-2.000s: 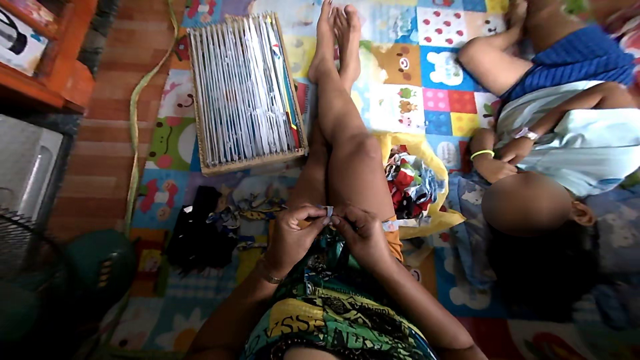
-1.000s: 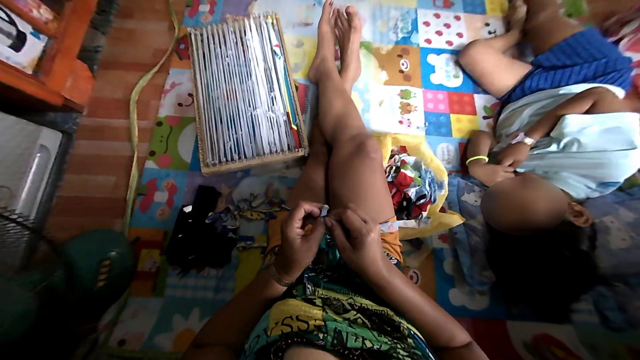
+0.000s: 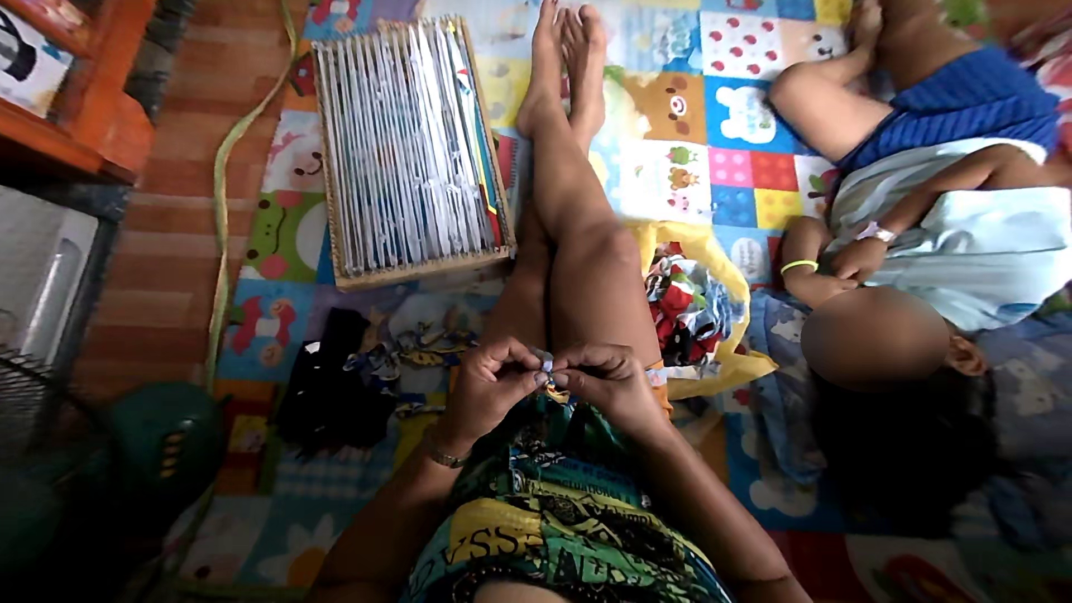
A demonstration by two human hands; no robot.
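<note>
My left hand and my right hand meet above my lap, fingertips pinching a small strip of greyish-blue fabric between them. Just beyond my right hand, a yellow plastic bag holds mixed fabric scraps. To the left of my left hand lie black cloth pieces and patterned scraps on the mat. A rectangular wooden frame strung with rows of pale strips lies left of my outstretched legs. How the small strip is folded is too small to tell.
A person in blue shorts lies on the patterned mat at the right, beside the bag. A green fan base stands at the lower left. Orange furniture is at the upper left, and a long green-yellow strap runs along the floor.
The fingers of both hands have shifted around the small strip, staying close together over my lap. The frame, the bag and the lying person look much the same.
</note>
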